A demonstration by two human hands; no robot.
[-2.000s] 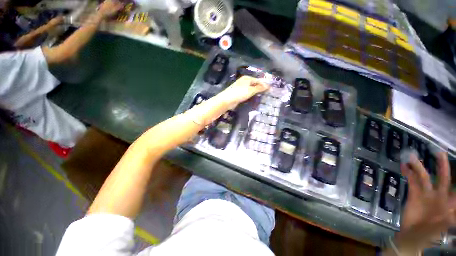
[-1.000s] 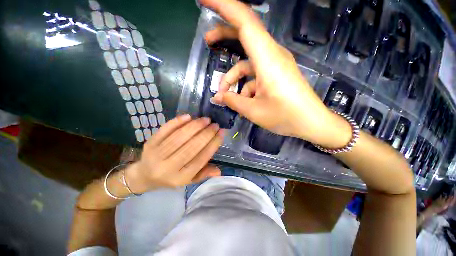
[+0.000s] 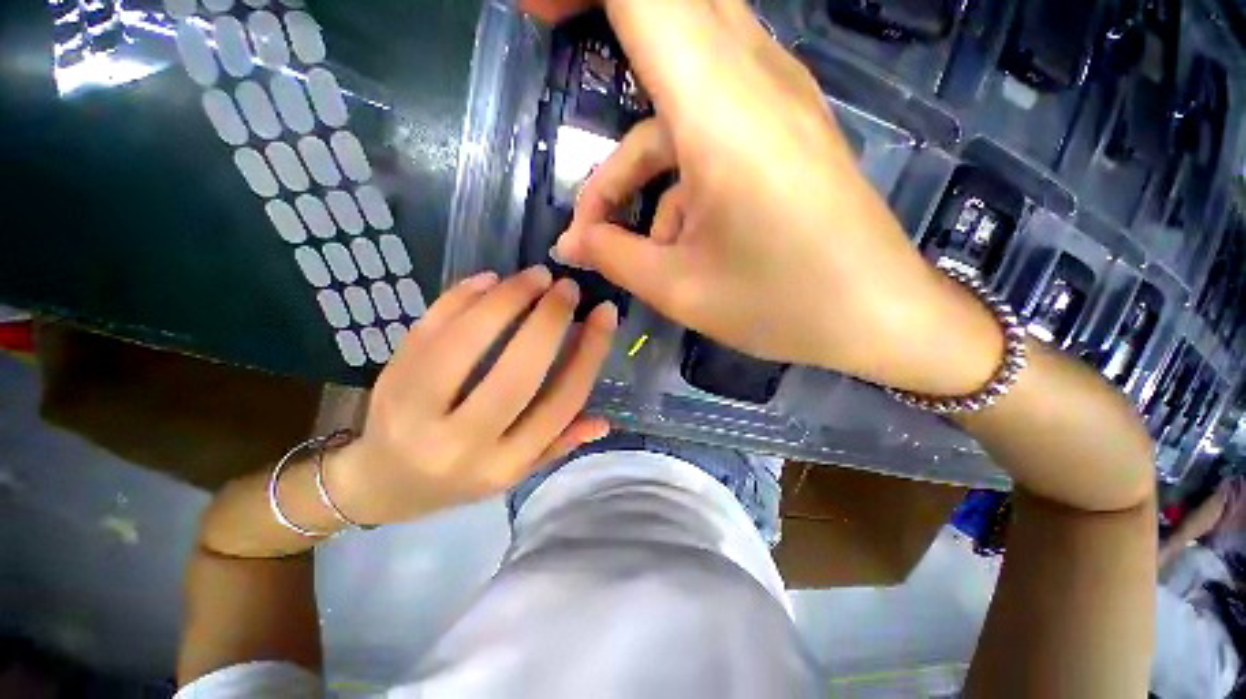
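A black phone housing (image 3: 592,82) with a pale rectangle lies in a pocket of the clear blister tray (image 3: 474,171). My right hand (image 3: 779,225) is over it, thumb and forefinger pinched near its lower half on what looks like a small pale adhesive pad (image 3: 559,255), mostly hidden by the fingertips. My left hand (image 3: 472,389) lies palm down at the housing's lower end, fingers slightly apart, fingertips touching the housing. The sticker sheet (image 3: 308,164), with rows of grey-white ovals, lies left of the tray.
More black housings (image 3: 738,369) sit in tray pockets behind and right of my right hand. The dark green bench top (image 3: 109,205) is at left, with a shiny glare patch. Brown cardboard (image 3: 164,410) shows below the bench edge. Part of another person (image 3: 1202,601) shows at lower right.
Since the oldest frame, the sticker sheet has gone from the tray to the bench at left, and both hands have come together over one housing. In the last second my left fingers have spread slightly.
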